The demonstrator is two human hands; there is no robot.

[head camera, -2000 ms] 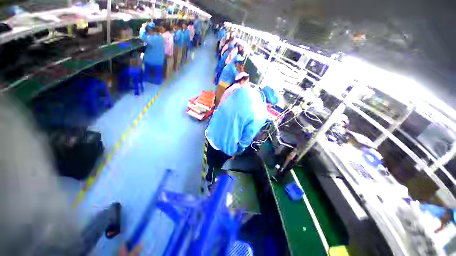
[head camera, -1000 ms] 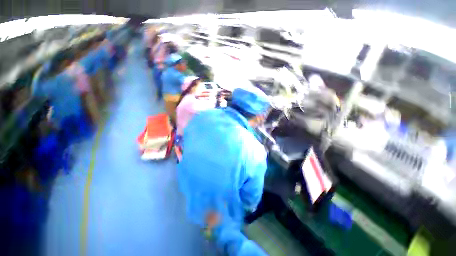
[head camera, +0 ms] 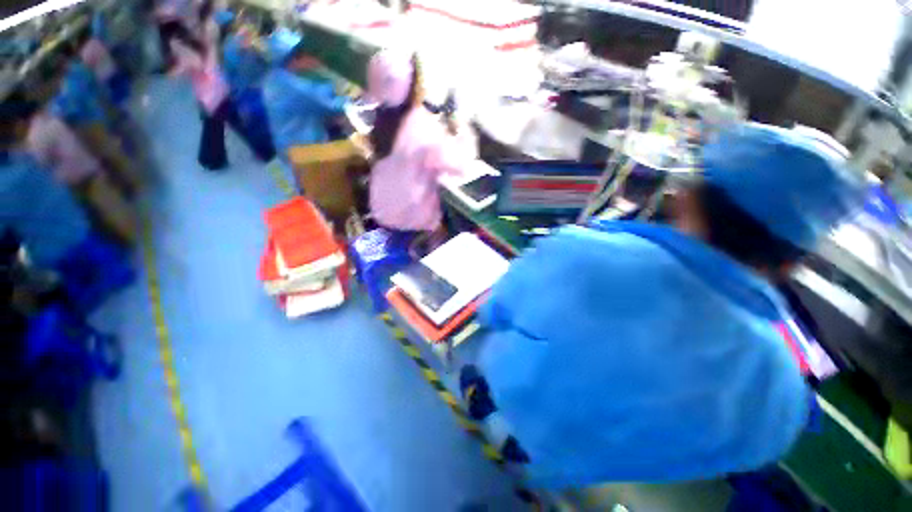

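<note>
A bright blue plastic stool (head camera: 305, 468) shows at the bottom edge, left of the middle, cut off by the frame. It is blurred, and whether a hand holds it cannot be seen. Neither my left hand nor my right hand is in view. A person in a blue smock and blue cap (head camera: 650, 350) fills the right front, bent over beside the bench. Past that person, a white foam tray (head camera: 465, 272) with a dark tablet (head camera: 427, 285) in it lies on orange-red trays.
Red and white trays (head camera: 303, 248) are stacked on the blue floor. A brown carton (head camera: 328, 180) stands behind them. A person in pink (head camera: 412, 170) is at the bench by a monitor (head camera: 550, 190). Yellow-black tape (head camera: 430, 375) runs along the bench. People and blue stools line the left.
The view has moved closer to the person in blue and the stacked trays. The stool, prominent two seconds ago, now shows only partly at the bottom. The foam tray with the tablet has come into clear view.
</note>
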